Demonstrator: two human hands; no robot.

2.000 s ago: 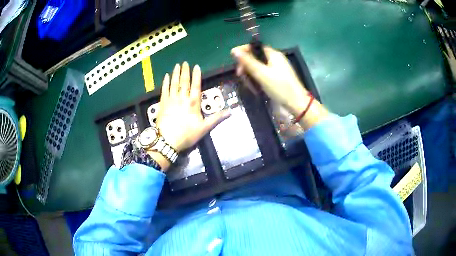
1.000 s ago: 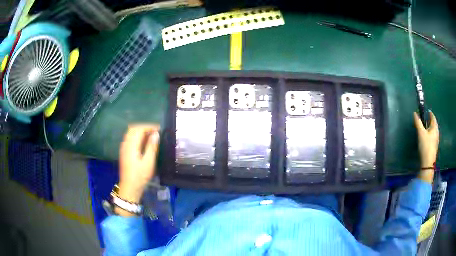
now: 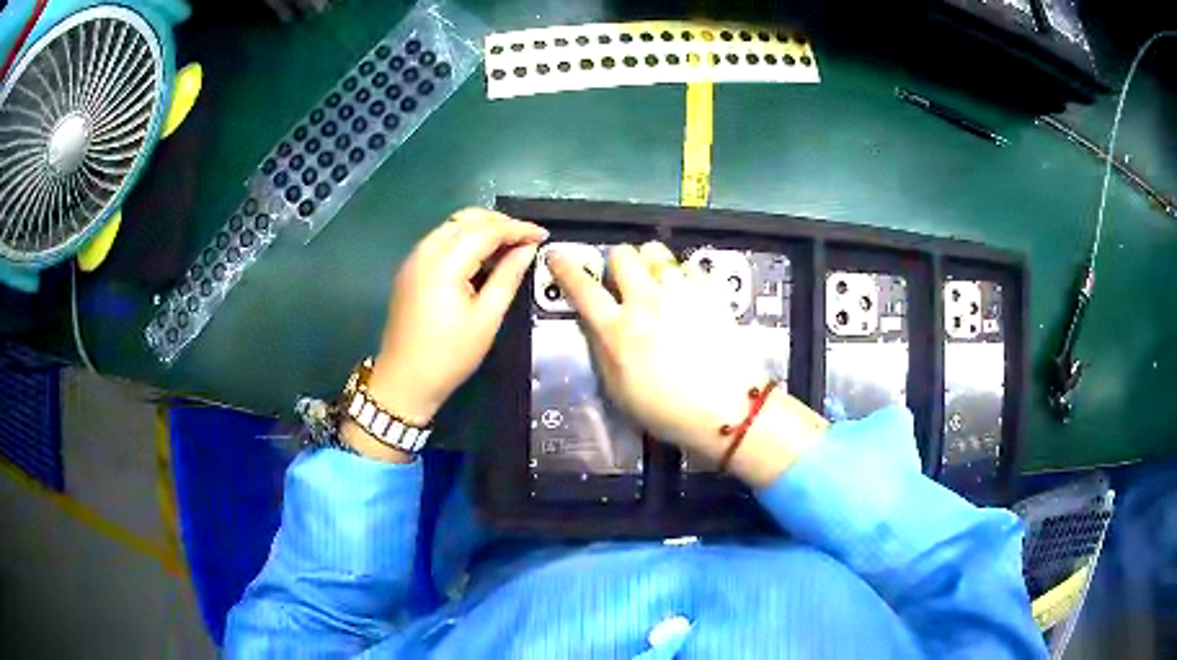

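Observation:
A black foam tray lies in front of me with a phone unit in each long slot. My left hand is at the top left of the leftmost phone unit, thumb and index finger together near the tray's edge. Whether they pinch something is too small to tell. My right hand lies over the first two phone units, a fingertip at the leftmost pale camera block. It partly hides that block and the second phone unit. The two phone units at the right are uncovered.
A sheet of dark discs and a narrower ring sheet lie left. A cream perforated strip and thin black stick lie behind. An air gun lies right of the tray, a parts bin below, a fan far left.
My right hand has let go of the air gun and moved left onto the leftmost phone units. My left hand has moved up to the tray's top left. The view has shifted.

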